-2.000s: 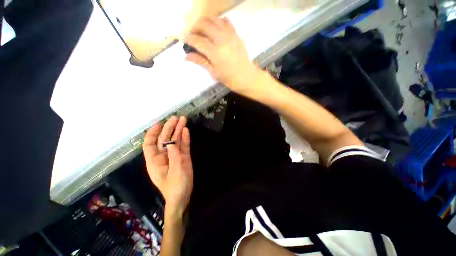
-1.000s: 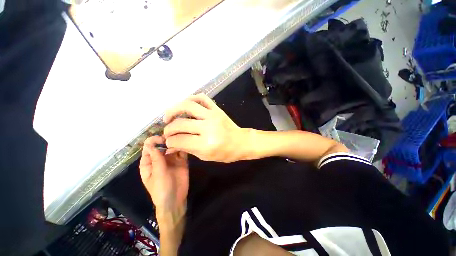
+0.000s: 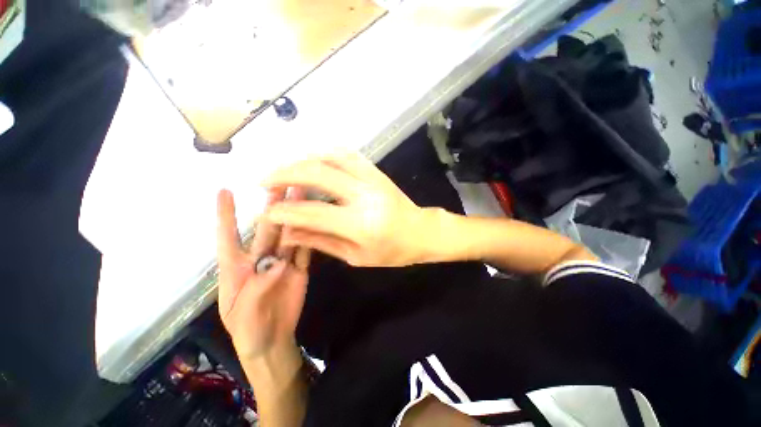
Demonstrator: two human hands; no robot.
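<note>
My left hand (image 3: 265,304) is palm up over the front edge of the white table, one finger stretched out. A small round metallic item (image 3: 267,264), perhaps a bobbin, is held between its thumb and fingers. My right hand (image 3: 359,213) reaches in from the right, its bent fingers over my left fingertips. A dark sliver shows between its fingers; whether it holds something is unclear. A small dark round item (image 3: 285,108) lies on the white table (image 3: 179,208), beside the tan plate (image 3: 242,58).
Black fabric (image 3: 42,217) covers the table's left side. A crumpled black fabric pile (image 3: 567,125) and a clear plastic bag (image 3: 613,244) are right of the table. Blue crates (image 3: 713,238) stand far right. Red and dark tangled things (image 3: 200,379) show below the table at lower left.
My right hand has come from the plate's corner down to my left hand. The dark round item now lies uncovered on the table. My left hand has turned and stretched out one finger.
</note>
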